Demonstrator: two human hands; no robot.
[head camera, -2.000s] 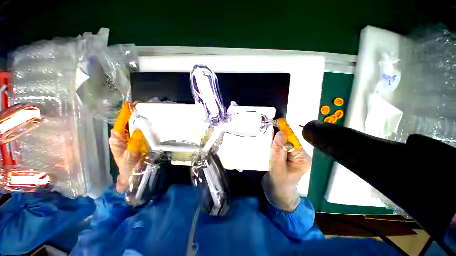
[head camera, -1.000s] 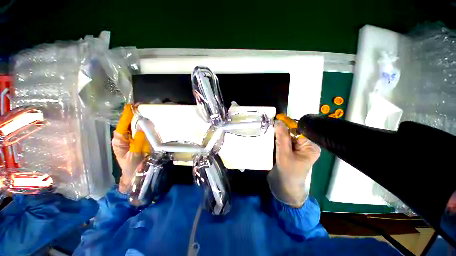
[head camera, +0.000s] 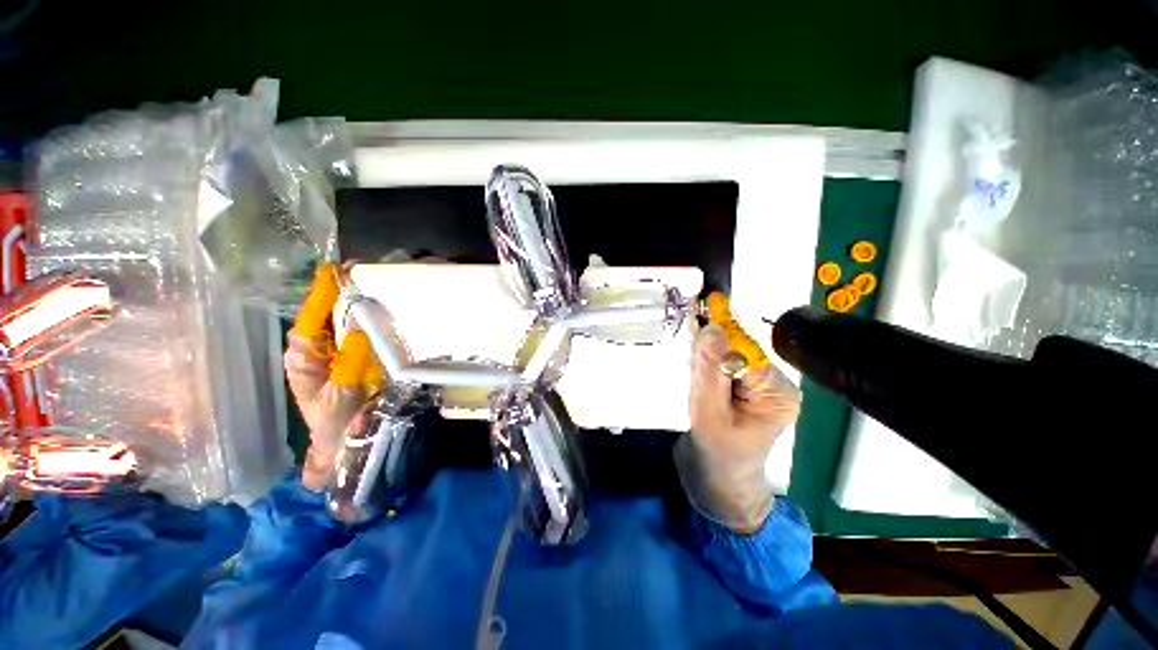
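Note:
A balloon-shaped chrome lamp body (head camera: 464, 376), unlit, lies over a white pad (head camera: 622, 381). My left hand (head camera: 326, 368), with orange finger cots, grips the left end of the lamp and pad. My right hand (head camera: 737, 400) is at the lamp's right end, its orange-cotted fingers closed around the small end fitting (head camera: 693, 309). A small shiny round thing shows between the fingers; I cannot tell what it is. A black electric screwdriver (head camera: 914, 381) looms from the right, its nose just right of my fingers. What holds it is hidden.
Several orange discs (head camera: 865, 285) lie on the green mat right of the white frame (head camera: 777, 229). A white foam slab (head camera: 933, 165) and clear packaging are farther right. Bubble packaging (head camera: 121, 241), a crumpled clear bag (head camera: 273, 203) and glowing orange-red lamps (head camera: 64, 318) are at left.
The lamp's white-purple glow went out after the first frame. Since the second frame, the screwdriver nose has drawn back slightly right and down, and my right fingers have shifted at the lamp's end.

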